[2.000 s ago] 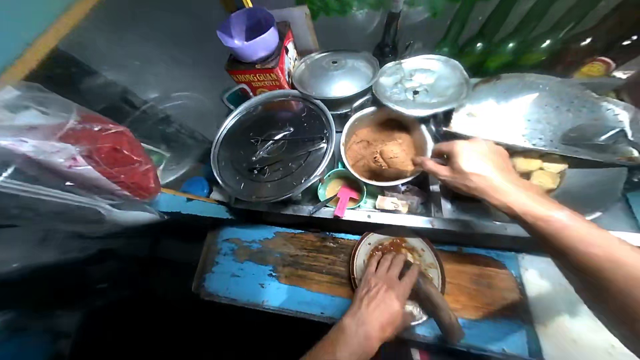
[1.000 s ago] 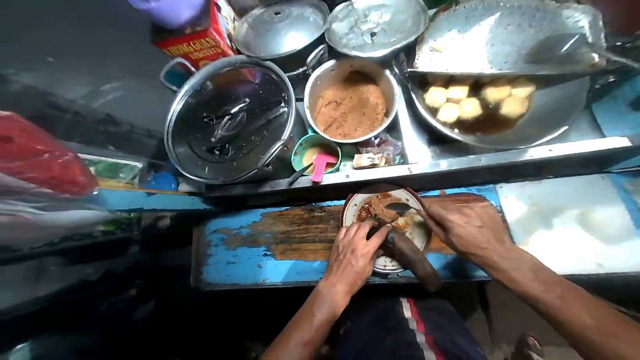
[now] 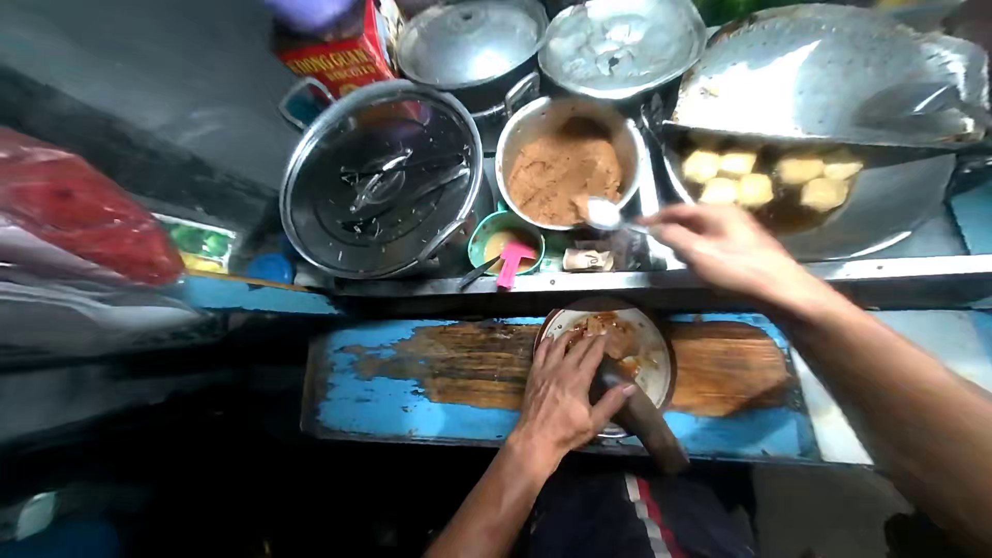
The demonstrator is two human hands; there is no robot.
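Note:
My right hand [image 3: 721, 240] grips a metal spoon [image 3: 603, 213], whose bowl is at the front right rim of a pot of brown paste [image 3: 570, 170]. Below it, my left hand [image 3: 570, 387] rests over the near left part of a plate [image 3: 659, 364] with reddish-brown sauce and paste. A dark pestle [image 3: 651, 426] lies across the plate's near edge, beside my left thumb. Whether the left fingers grip it is hard to tell. The plate sits on a worn blue wooden board [image 3: 465, 418].
A large lidded pot [image 3: 380, 186] stands left of the paste pot. In front is a green cup [image 3: 477, 244] with a pink-handled utensil [image 3: 511, 263]. At right, a wok [image 3: 891, 221] holds pale pieces in oil. Two lidded pots [image 3: 473, 46] [image 3: 620, 46] stand behind.
My right hand has moved from the plate up to the paste pot with the spoon. My left hand has stayed at the plate beside the pestle.

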